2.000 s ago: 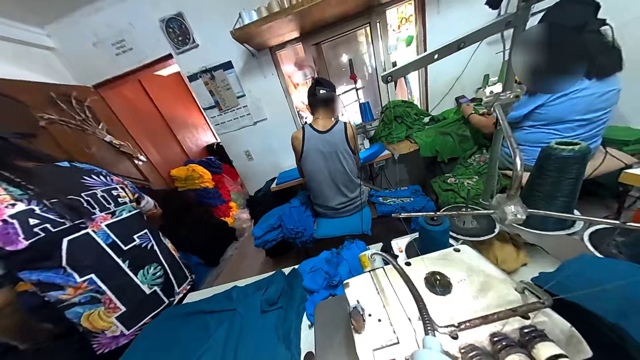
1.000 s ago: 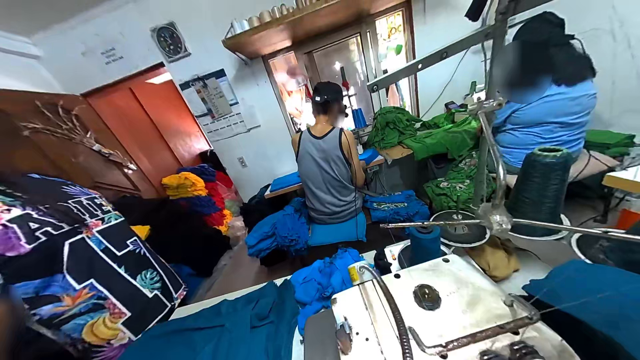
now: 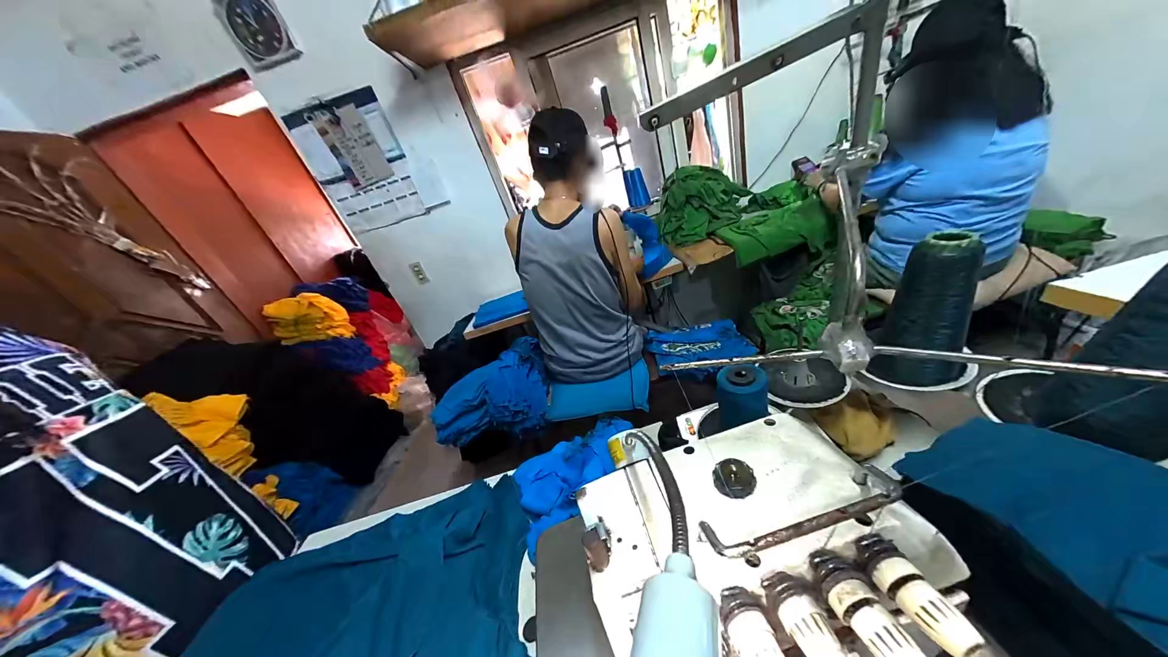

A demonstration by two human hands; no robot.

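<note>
Neither my left hand nor my right hand shows in the head view. In front of me stands a white industrial sewing machine (image 3: 776,511) with several thread tension knobs (image 3: 853,598) and a gooseneck lamp (image 3: 675,602) at its near side. Dark teal fabric (image 3: 374,575) is spread on the table left of the machine, and bright blue fabric (image 3: 566,470) is bunched against its far left corner. More dark teal fabric (image 3: 1049,511) lies to the right. A teal thread spool (image 3: 742,395) stands behind the machine, with a large thread cone (image 3: 933,292) farther right.
A metal thread stand (image 3: 849,246) rises behind the machine. A person in a printed shirt (image 3: 119,493) is close at the left. Ahead, a person in a grey tank top (image 3: 579,283) sits facing away; another in blue (image 3: 967,192) sits by green fabric (image 3: 776,224). Colourful cloth piles (image 3: 319,338) lie left.
The person in the grey tank top has turned the head to the right. The view has shifted somewhat.
</note>
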